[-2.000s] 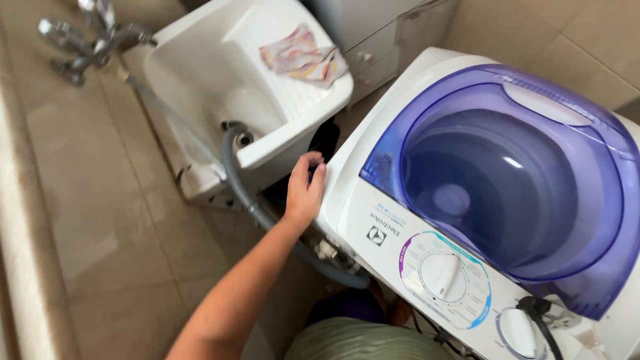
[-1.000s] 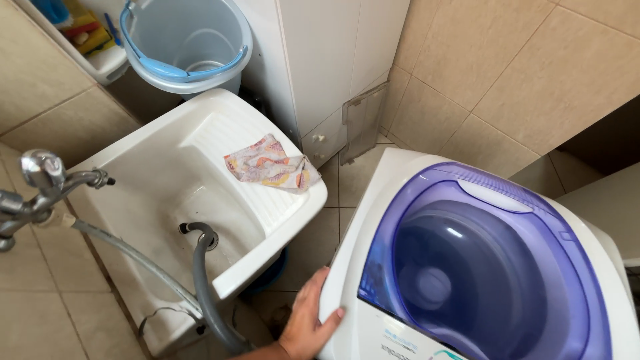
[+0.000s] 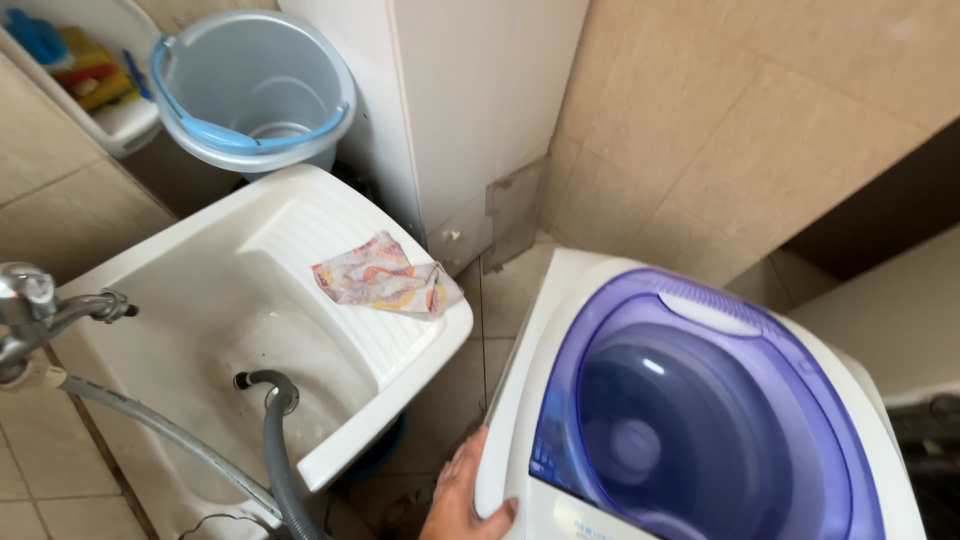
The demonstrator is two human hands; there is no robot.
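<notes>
My left hand [image 3: 466, 491] is at the bottom centre, pressed on the near left edge of a white washing machine [image 3: 517, 457], thumb on top and fingers along its side. The machine's translucent purple lid [image 3: 697, 420] is closed over the dark drum. To the left stands a white laundry sink [image 3: 300, 457] with a ribbed washboard side, where a patterned cloth [image 3: 390, 277] lies crumpled. A grey corrugated drain hose [image 3: 279, 450] hooks down into the basin. My right hand is out of view.
A chrome faucet [image 3: 45, 307] with a grey supply hose [image 3: 172, 431] is at the left. Behind the sink are a grey-blue bucket [image 3: 255, 82] and a white container [image 3: 120, 135] of cleaning items. A white cabinet [image 3: 480, 90] stands beside the tiled wall [image 3: 697, 127].
The view has shifted, bringing the bucket into sight and taking the machine's knobs out of it. My left hand stays at the machine's left edge. The cloth and drain hose remain in place.
</notes>
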